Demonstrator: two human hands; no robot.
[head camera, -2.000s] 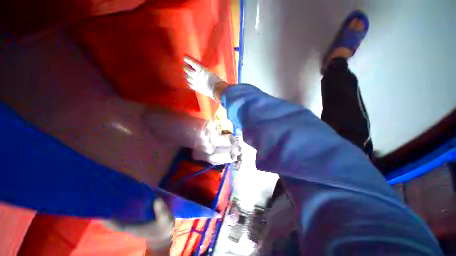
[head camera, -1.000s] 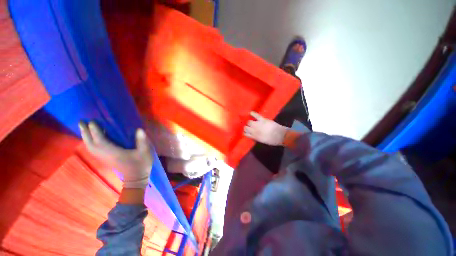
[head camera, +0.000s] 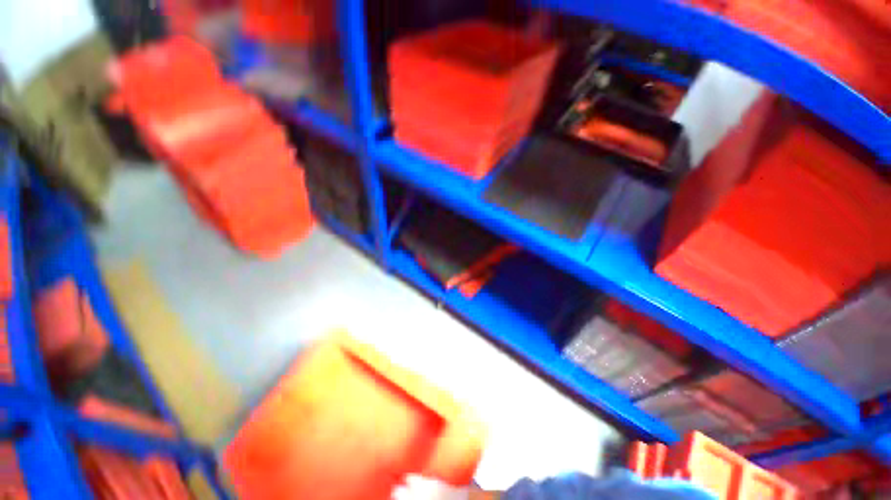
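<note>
An orange-red open tray (head camera: 332, 425) with one large recess is at the bottom centre, blurred and cut by the lower edge. My right hand (head camera: 430, 486), in a white glove, is at the tray's near right edge at the bottom rim of the view, holding it; its fingers are partly cut off. A blue-grey sleeve runs right from it. My left hand is not in view.
A blue rack (head camera: 625, 283) with red tray stacks (head camera: 782, 215) fills the right side. A red floor stack (head camera: 220, 146) stands in the aisle ahead. Another blue rack (head camera: 83, 264) is at left, with cardboard (head camera: 171, 342) beside it. Divided red trays (head camera: 728, 469) are low right.
The view has swung from the near rack to the aisle and the facing racks. The tray is now low in view with my right hand. My left hand, earlier on the blue beam, has left the picture.
</note>
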